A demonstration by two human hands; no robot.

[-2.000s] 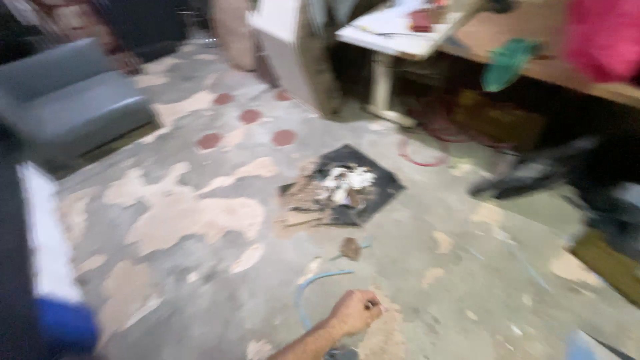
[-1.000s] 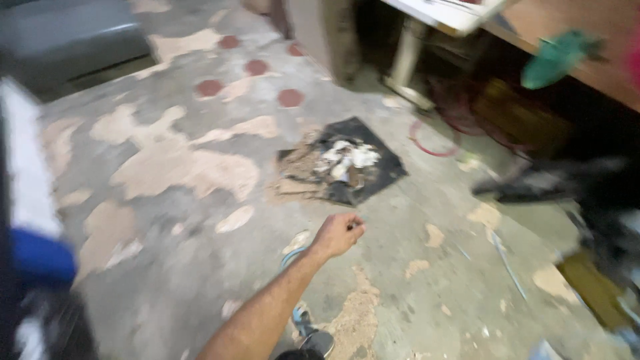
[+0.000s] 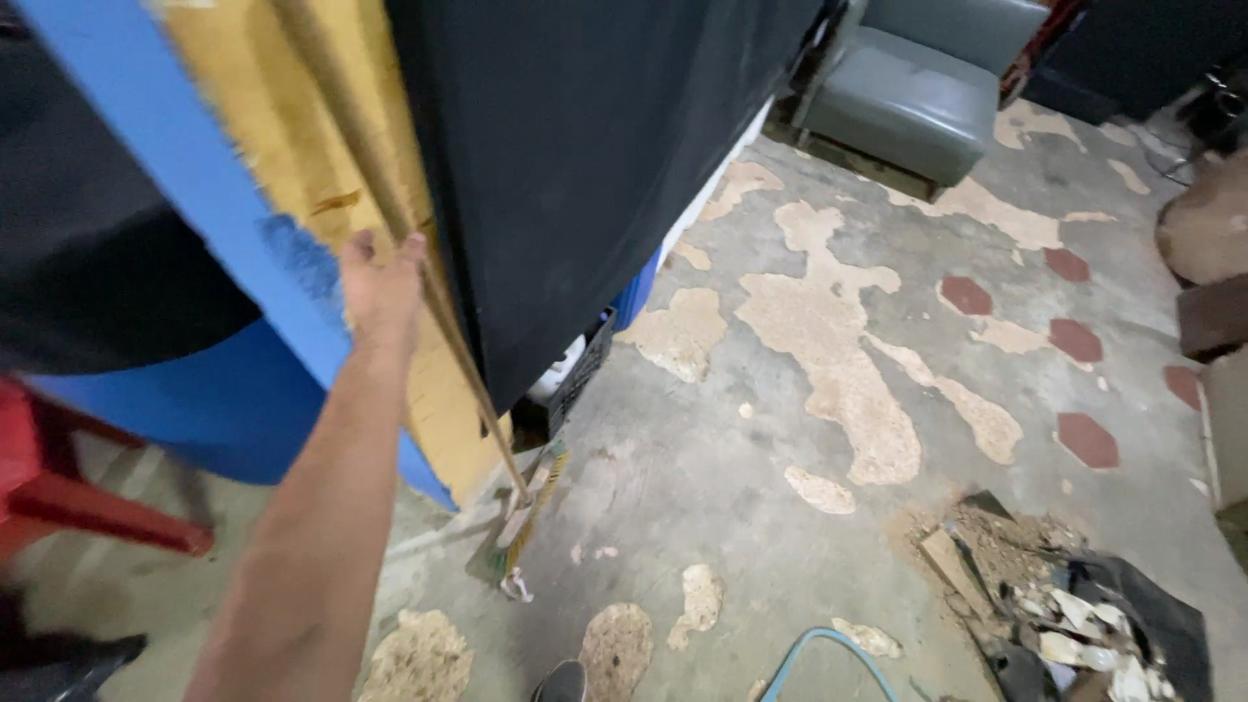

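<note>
My left hand [image 3: 382, 283] is at the upper left, at the long wooden handle [image 3: 453, 336] of a push broom. The handle passes between the thumb and the fingers; whether they grip it is unclear. The handle leans against a yellow and blue post [image 3: 439, 419]. The broom head [image 3: 526, 507], with green and yellow bristles, stands on the floor at the foot of the post. At the lower right, a heap of rubble and white scraps [image 3: 1082, 624] lies on and beside a black sheet [image 3: 1160, 604]. My right hand is not in view.
A red plastic stool [image 3: 88, 497] stands at the left. Black cloth [image 3: 585, 175] hangs beside the post, with a dark crate [image 3: 582, 370] under it. Behind is a grey padded seat [image 3: 897, 107]. A light blue hose [image 3: 829, 634] curves over the patchy floor [image 3: 682, 487].
The view has swung far to the left. My left hand was over the open floor near the rubble heap and is now at the broom handle by the post.
</note>
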